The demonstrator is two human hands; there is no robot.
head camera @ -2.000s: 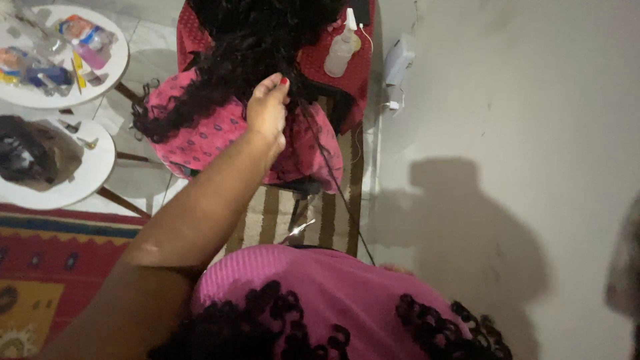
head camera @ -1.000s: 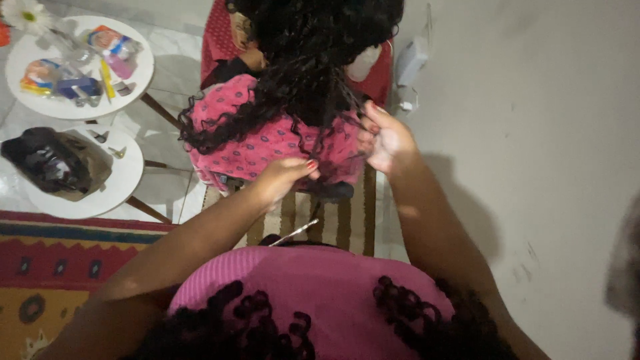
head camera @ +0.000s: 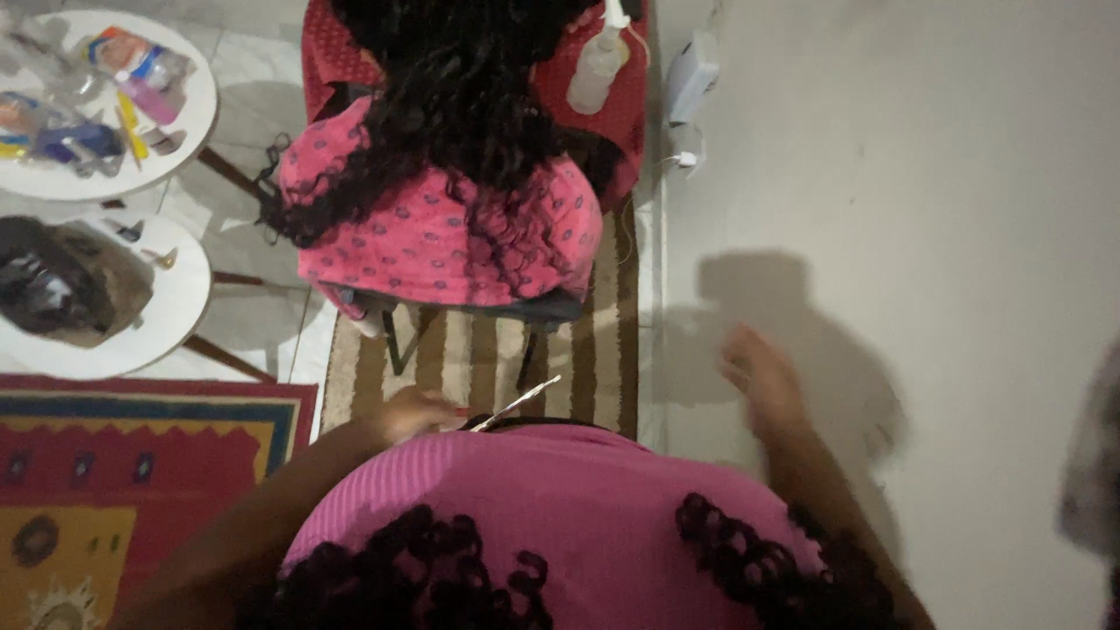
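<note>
A seated person with long dark curly hair (head camera: 477, 96) and a pink patterned top (head camera: 411, 236) is in front of me, back turned. My left hand (head camera: 420, 416) is low at my waist, beside a thin, light-coloured pointed tool (head camera: 518, 402) that sticks up at the waist; whether the fingers hold it is unclear. My right hand (head camera: 761, 372) is raised off to the right near the wall, blurred, away from the hair, and no object shows in it. A clear spray bottle (head camera: 599, 74) with a white top lies on the red seat (head camera: 560, 74).
Two round white tables stand at left: the upper one (head camera: 197, 131) bears packets and a flower vase, the lower one (head camera: 188, 297) a dark plastic bag and small clips. A striped rug (head camera: 455, 359) lies below the chair. The wall (head camera: 919, 175) at right carries a white device (head camera: 691, 79).
Both hands have left the hair. The left has drawn back to my waist, and the right has moved down and to the right. The strand that was held out now hangs on the person's back.
</note>
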